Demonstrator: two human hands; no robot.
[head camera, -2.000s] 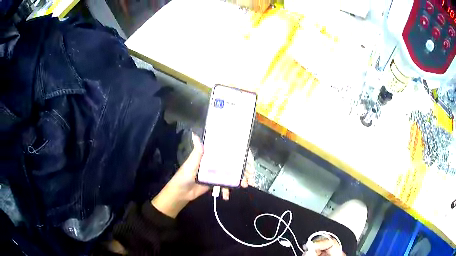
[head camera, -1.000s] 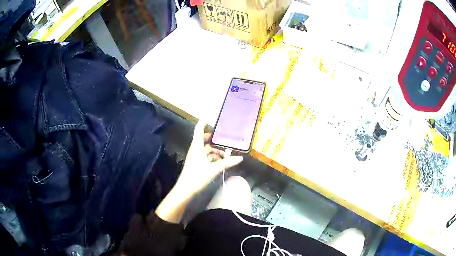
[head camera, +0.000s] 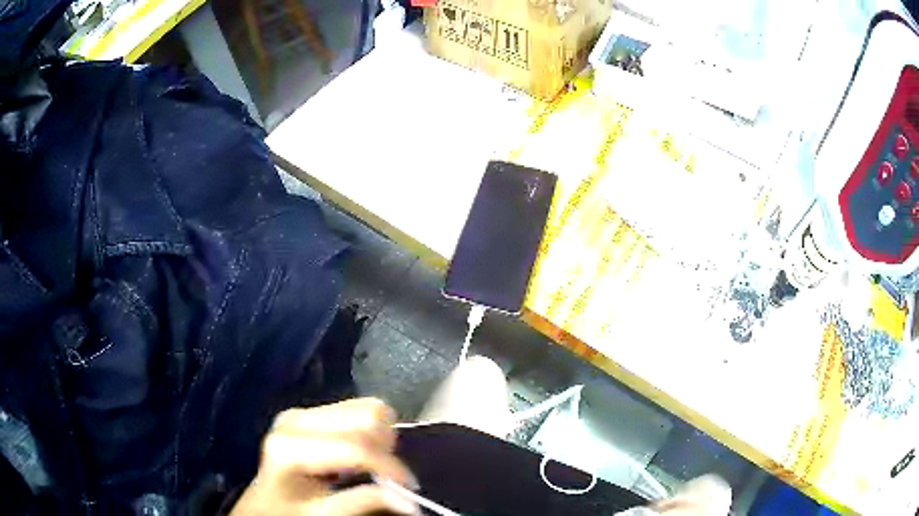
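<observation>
The smartphone lies on the bench's front edge with its screen dark. The white charging cable is plugged into its lower end and hangs over the edge. My left hand, blurred at the bottom, is closed on a stretch of the cable, below and left of the phone. A cable loop lies over the dark clothing on my lap. A pale, blurred shape at the bottom right edge may be part of my right hand or a foot; I cannot tell.
Dark denim garments are heaped at left. On the yellow-edged bench are a cardboard box, a parts tray and silver pieces. The red-bordered machine head is at right. A blue bin shows at the bottom right.
My left hand has let go of the phone on the bench and moved down and left to the cable. The lit screen has gone dark. The view has shifted slightly.
</observation>
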